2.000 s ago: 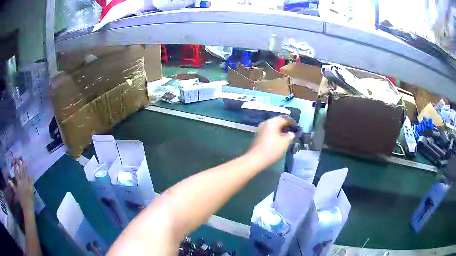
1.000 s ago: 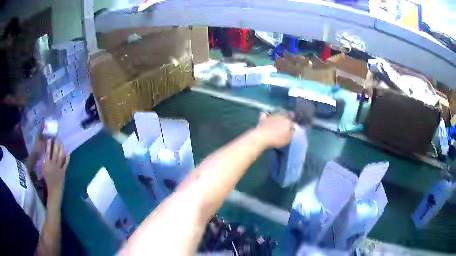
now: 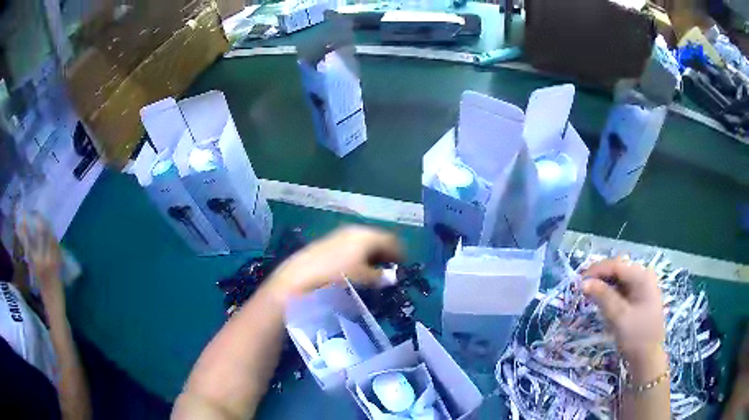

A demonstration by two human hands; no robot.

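My left hand (image 3: 374,253) is over the pile of short black cables (image 3: 402,299), fingers curled, with a small pale piece at the fingertips; whether it grips a cable cannot be told. My right hand (image 3: 622,283) is over the heap of white straps (image 3: 591,353), thumb and fingertips together at a pale strip. Two open retail boxes (image 3: 415,379) with pale rounded tops inside stand tilted nearest me. Another white box (image 3: 493,295) with raised flaps stands between the two heaps.
Open boxes stand at left (image 3: 205,193) and centre right (image 3: 538,189). Boxes stand on the conveyor (image 3: 394,107), at its left (image 3: 335,102) and right (image 3: 631,148). Brown cartons stand far left (image 3: 135,70) and across the line (image 3: 587,45). A neighbouring worker's hand (image 3: 39,246) is at left.
The view has tipped down. My left arm has drawn back from the conveyor to the cable pile. My right hand, the strap heap and the two nearest boxes now show.
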